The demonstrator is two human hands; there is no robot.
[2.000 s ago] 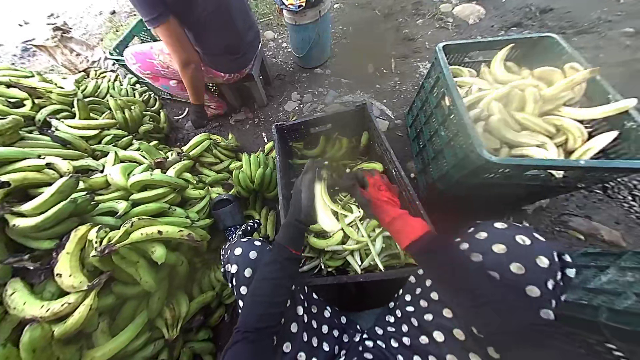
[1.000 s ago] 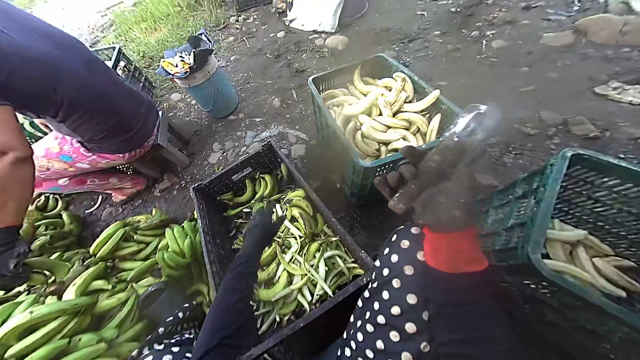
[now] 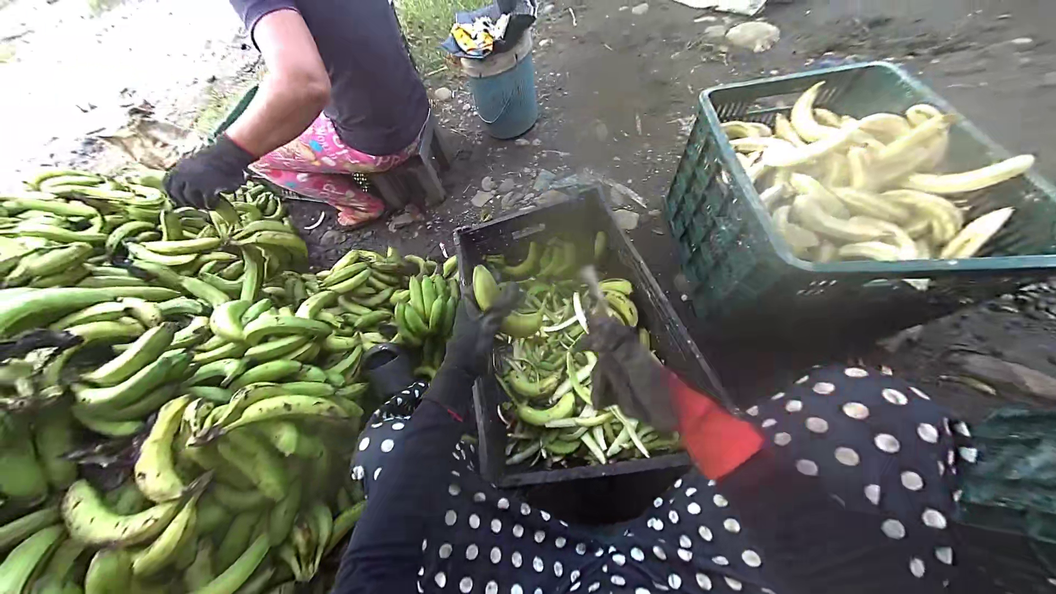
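Observation:
My left hand [image 3: 478, 330], in a dark glove, grips a green plantain [image 3: 488, 290] over the left side of a black plastic crate [image 3: 672, 330]. Across from it my right hand [image 3: 623, 363], in a dark glove with a red cuff, is closed on a small blurred tool, perhaps a knife [image 3: 591, 282], its pale tip pointing up and left. The two hands are apart. Beneath them the crate holds green plantains and many strips of peel [image 3: 577, 412]. At the right, a green plastic crate [image 3: 718, 206] holds peeled plantains [image 3: 874, 181].
A large heap of green plantains [image 3: 247, 346] lies at the left. Beyond it a co-worker [image 3: 355, 74] sits on a crate, a gloved hand over the heap. A blue bucket [image 3: 505, 95] stands on the muddy ground, and another green crate [image 3: 1006, 470] is at the lower right.
My right hand has come from beside the peeled plantains back over the black crate. My left hand now holds a plantain up; a second ago it was down among the crate's contents. The view has swung left.

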